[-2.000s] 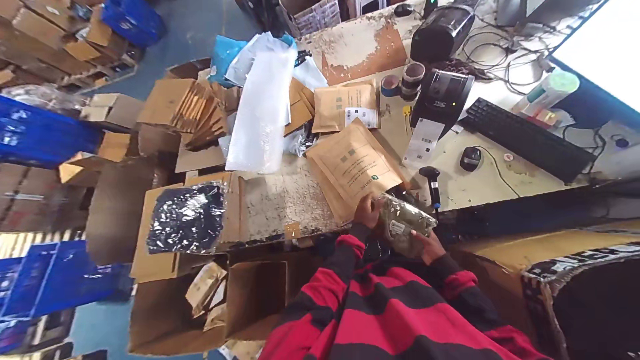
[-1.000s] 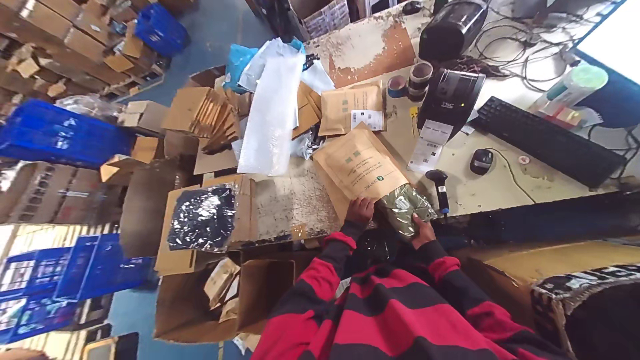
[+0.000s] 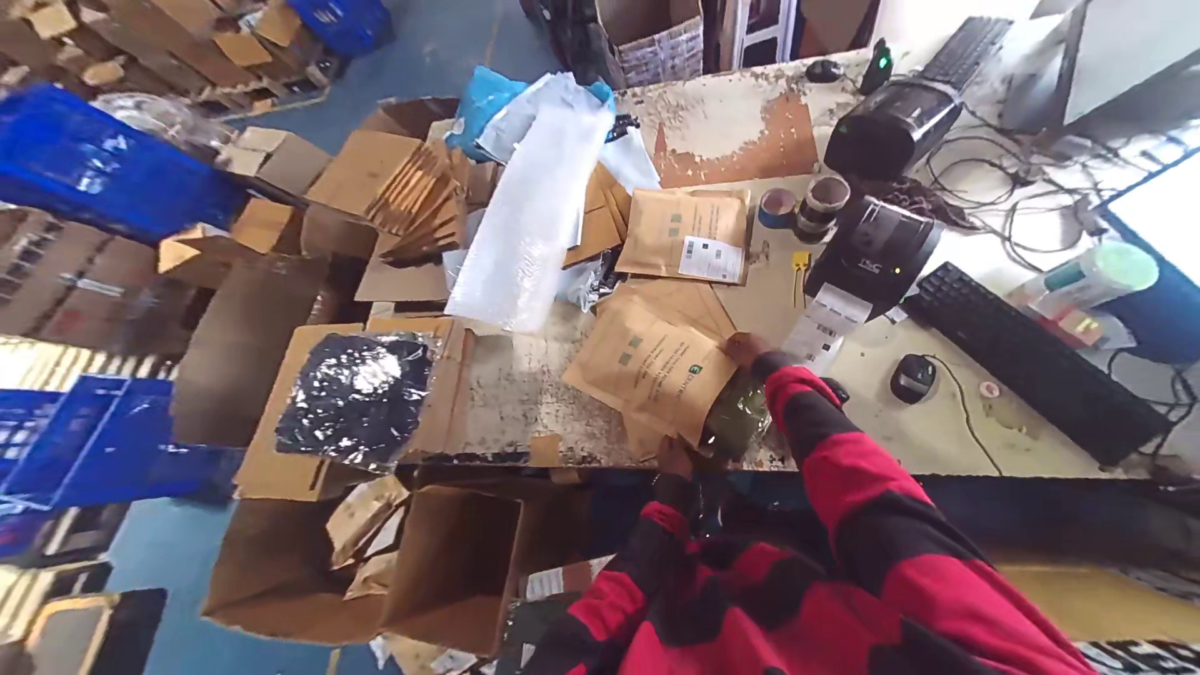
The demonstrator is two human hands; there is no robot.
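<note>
A brown paper mailer point(image 3: 656, 366) with printing lies at the table's front edge. Its right end is at a clear plastic packet of olive-green material point(image 3: 741, 412), partly covered by the mailer and my right sleeve. My left hand point(image 3: 673, 459) grips the mailer's lower corner. At the mailer's upper right edge is my right hand point(image 3: 748, 347), its fingers partly hidden, so its hold is unclear. More brown paper shows under the mailer. Behind it lies another mailer point(image 3: 684, 230) with a white label.
A label printer point(image 3: 877, 253), mouse point(image 3: 912, 378) and keyboard point(image 3: 1041, 361) stand to the right, tape rolls point(image 3: 825, 199) behind. To the left are bubble wrap point(image 3: 534, 225) and a dark plastic-wrapped packet point(image 3: 356, 398) on cardboard. An open carton point(image 3: 450, 562) stands below the table edge.
The green packet has gone from between my hands to the mailer's right end. My right hand has moved up to the mailer's upper edge; the mailer now lies turned differently.
</note>
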